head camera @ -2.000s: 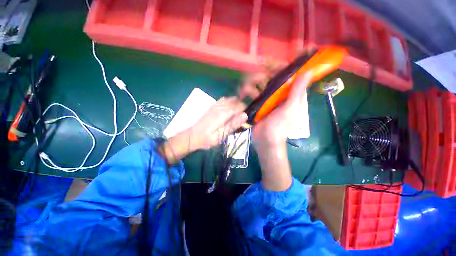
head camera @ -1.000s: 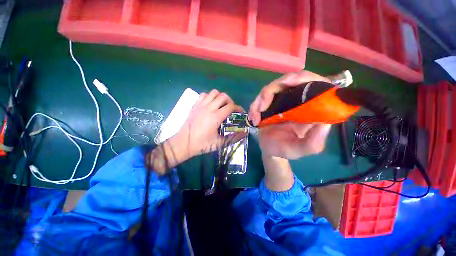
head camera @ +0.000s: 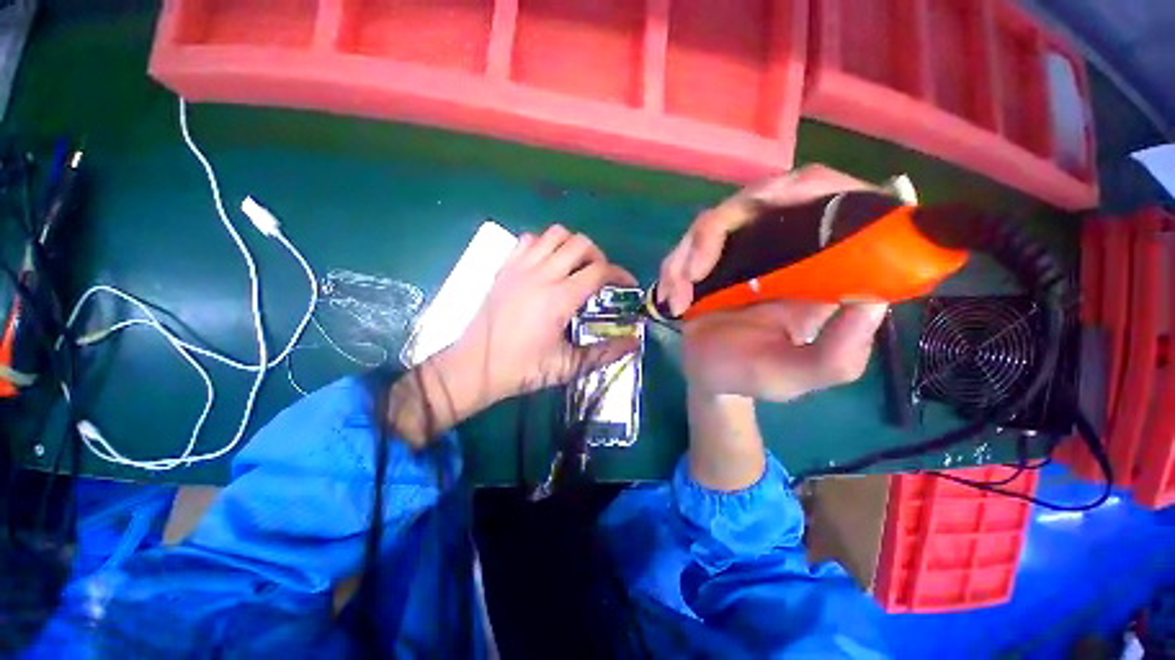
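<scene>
The open device case (head camera: 608, 410) lies on the green bench, with a green circuit board (head camera: 615, 302) at its far end and a silver-grey cell below it. My left hand (head camera: 535, 310) holds the case by its left side. My right hand (head camera: 773, 338) is shut on a thick black-and-orange tool (head camera: 825, 258) with a black cord. The tool's narrow end points left, beside the board end of the case; contact cannot be told. A white case part (head camera: 460, 295) lies flat, partly under my left hand and wrist.
Red compartment trays (head camera: 477, 97) line the back. A white cable (head camera: 262, 322) and thin wire coil (head camera: 367, 303) lie left. A black fan (head camera: 979, 352) and a mostly hidden mallet's dark handle (head camera: 893, 374) are right. More red trays (head camera: 954, 542) stand by the bench's front edge.
The tool has swung down from a steep slant to nearly level beside the case, then shifted slightly right. My left hand has settled at the case, and the view has shifted.
</scene>
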